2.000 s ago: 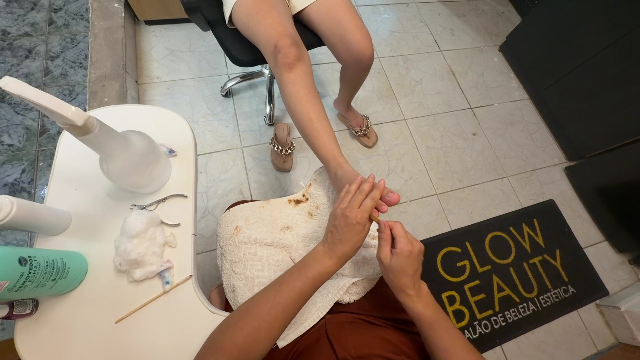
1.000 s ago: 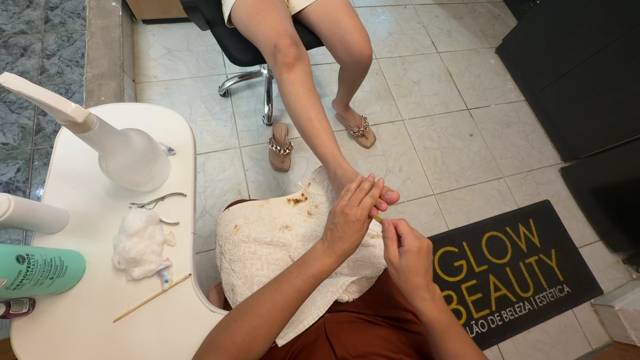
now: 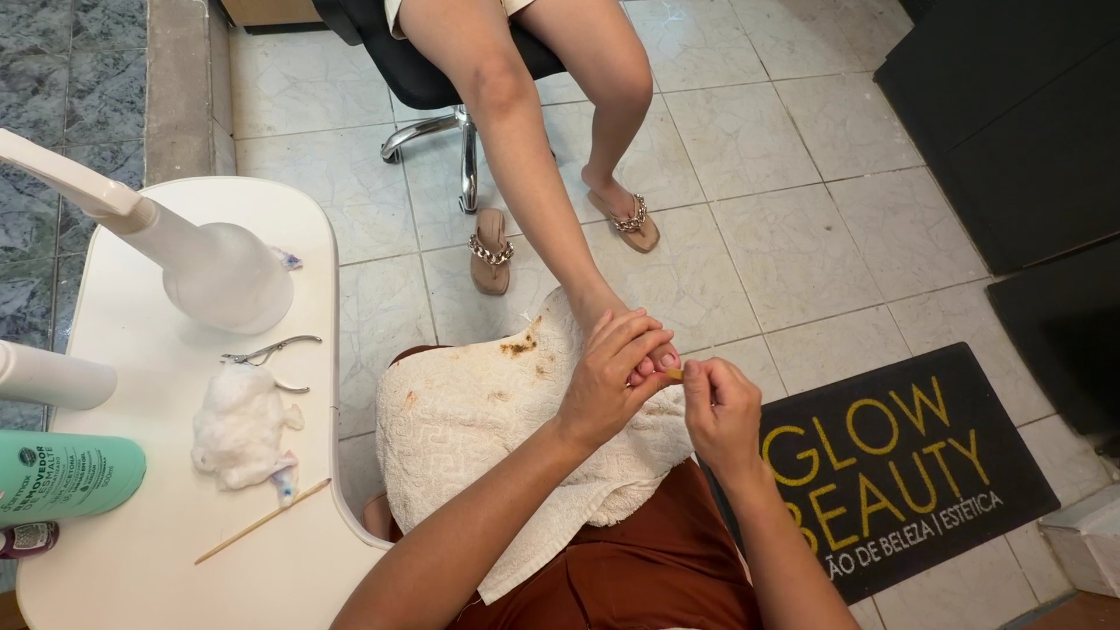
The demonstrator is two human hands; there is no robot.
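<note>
Another person's bare foot (image 3: pixel 665 357) rests over a stained white towel (image 3: pixel 472 411) on my lap. My left hand (image 3: pixel 608 376) lies over the top of that foot, its fingers closed around the toes. Between the fingertips of my right hand (image 3: pixel 723 409) is a small yellowish strip (image 3: pixel 675 374), perhaps a nail file, held at the toes; most of it is hidden. Cuticle nippers (image 3: pixel 271 350), a cotton wad (image 3: pixel 241 429) and a thin wooden stick (image 3: pixel 262 521) lie on the white table to the left.
On the white table (image 3: pixel 175 595) stand a white spray bottle (image 3: pixel 227 276), a green nail polish remover bottle (image 3: pixel 74 477) and a white bottle (image 3: pixel 57 376). Sandals (image 3: pixel 490 254) are on the tiled floor by a wheeled chair (image 3: pixel 420 70). A black lettered mat (image 3: pixel 910 472) lies at right.
Both hands have stayed at the foot, with only small shifts of my right hand beside the toes.
</note>
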